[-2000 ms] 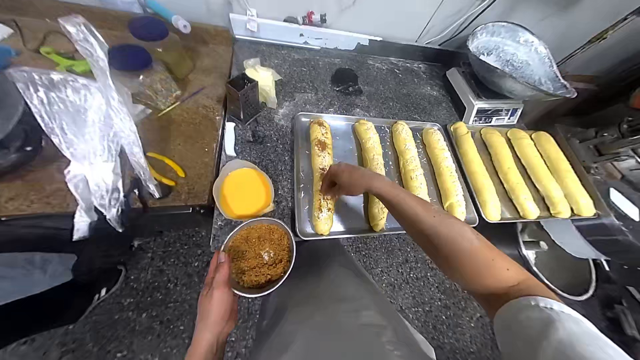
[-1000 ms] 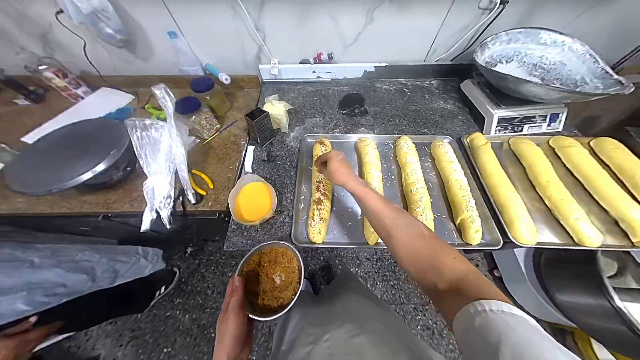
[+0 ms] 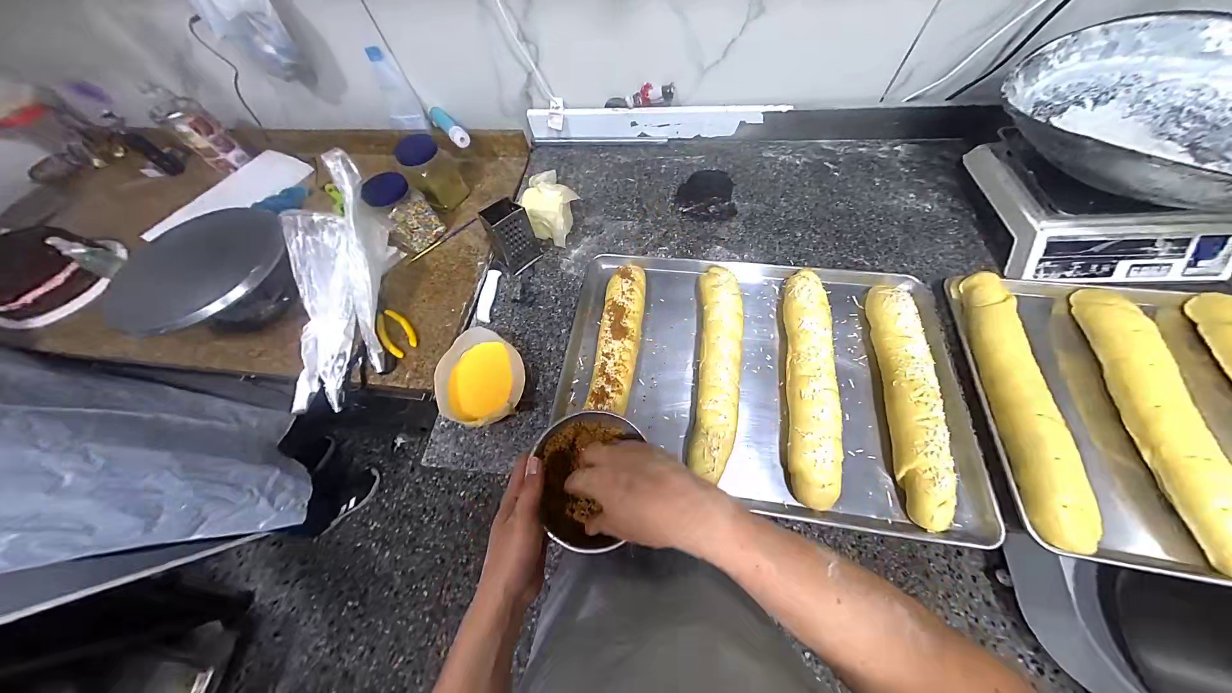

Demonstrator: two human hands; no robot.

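Note:
My left hand (image 3: 520,520) holds a round metal bowl (image 3: 583,548) by its left side, at the near edge of the counter. The fingers of my right hand (image 3: 640,491) are down in the brown crumbly topping (image 3: 561,452) inside it; whether they pinch any is hidden. Behind the bowl, the leftmost dough log (image 3: 619,332) bears brown crumbs along its top. Beside it on the metal baking tray (image 3: 760,380) lie three more logs, with pale shreds on the rightmost log (image 3: 910,404). Left of the tray stands a cup of orange-yellow liquid (image 3: 479,381).
A second tray (image 3: 1126,423) of plain dough logs adjoins on the right, below a scale (image 3: 1107,231) carrying a floury metal bowl (image 3: 1126,106). A box grater (image 3: 510,236) stands behind the cup. At left are jars, yellow-handled scissors (image 3: 396,333) and a person in a grey apron (image 3: 144,462).
My right hand has moved from the leftmost log into the bowl. The bowl, in my left hand, now overlaps the tray's near left corner. More brown crumbs cover the leftmost log than two seconds ago.

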